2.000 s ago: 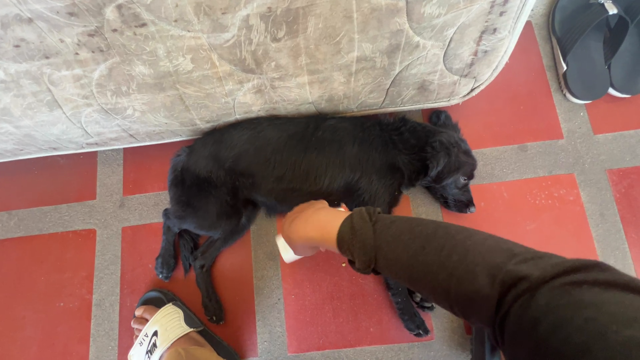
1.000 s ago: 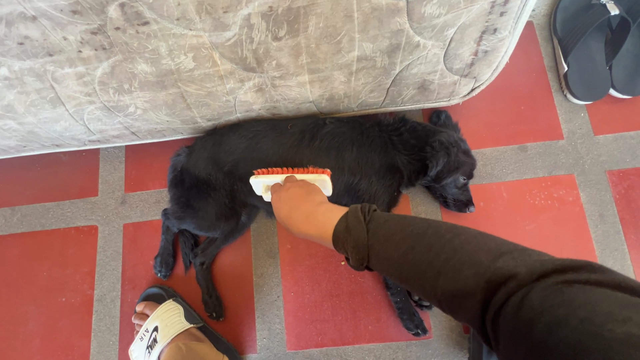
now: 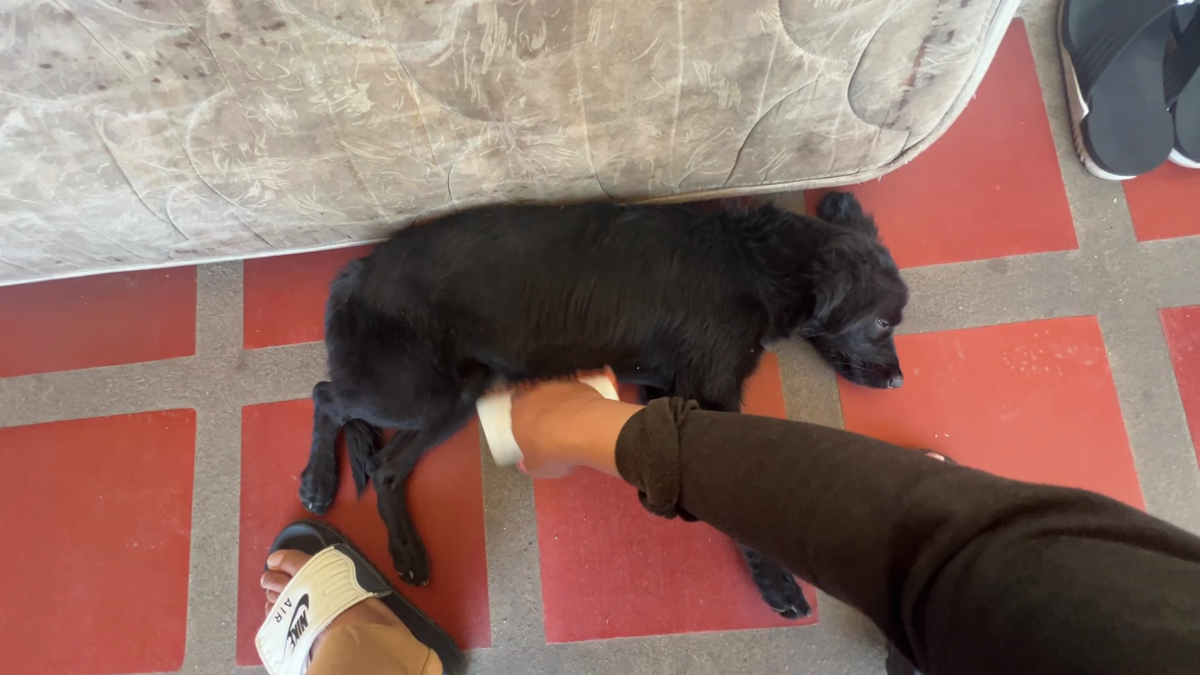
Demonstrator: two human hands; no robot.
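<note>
A black dog [image 3: 581,291] lies on its side on the floor, its head to the right and its legs toward me. My right hand [image 3: 567,427], in a dark sleeve, is closed on a white-backed brush [image 3: 502,429] at the lower edge of the dog's belly. The hand hides much of the brush and is slightly blurred; the bristles hardly show. My left hand is not in the picture.
Behind the dog's back stands a stained, quilted mattress [image 3: 487,103]. A white Nike slide [image 3: 323,600] on my foot is near the dog's hind paws. Black sandals [image 3: 1120,94] lie at the top right on the red and grey floor [image 3: 994,394].
From the dog's side, where its orange bristles showed one second ago, the brush has moved down to the belly edge with my right hand and turned. The dog lies as before.
</note>
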